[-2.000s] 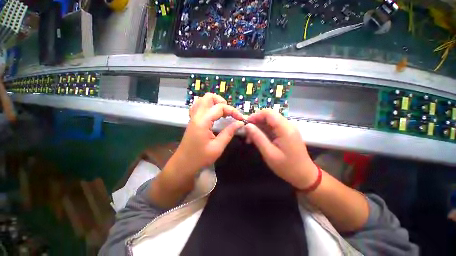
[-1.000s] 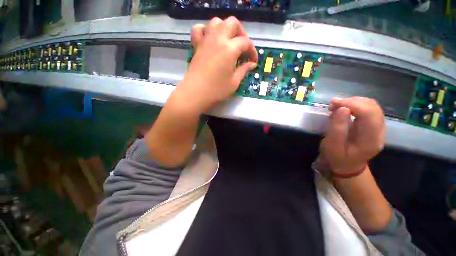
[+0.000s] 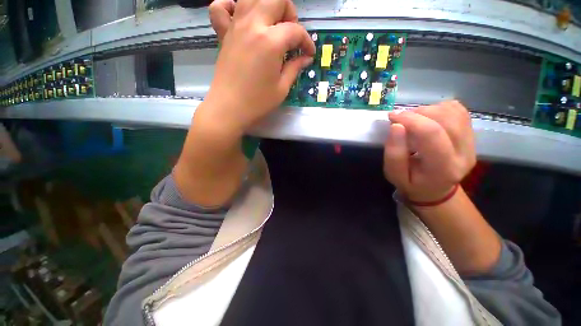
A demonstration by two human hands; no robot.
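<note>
A green circuit board panel with yellow and white blocks and small upright cylinders lies on the conveyor in front of me. My left hand is over the panel's left part and hides it. Its thumb and forefinger are pinched together just above the board; whether a small part is between them cannot be seen. My right hand is curled at the near rail, by the panel's right front corner. Its thumb and forefinger are close together, and whether they hold a small part cannot be told.
The near metal conveyor rail crosses in front of me, and the far rail runs behind the panel. Another board panel is at the right edge, and several more boards are at the far left.
From two seconds ago, my hands have parted; my left moved up over the board, my right to the right. Since one second ago, the view has tilted down and the tray has nearly left it.
</note>
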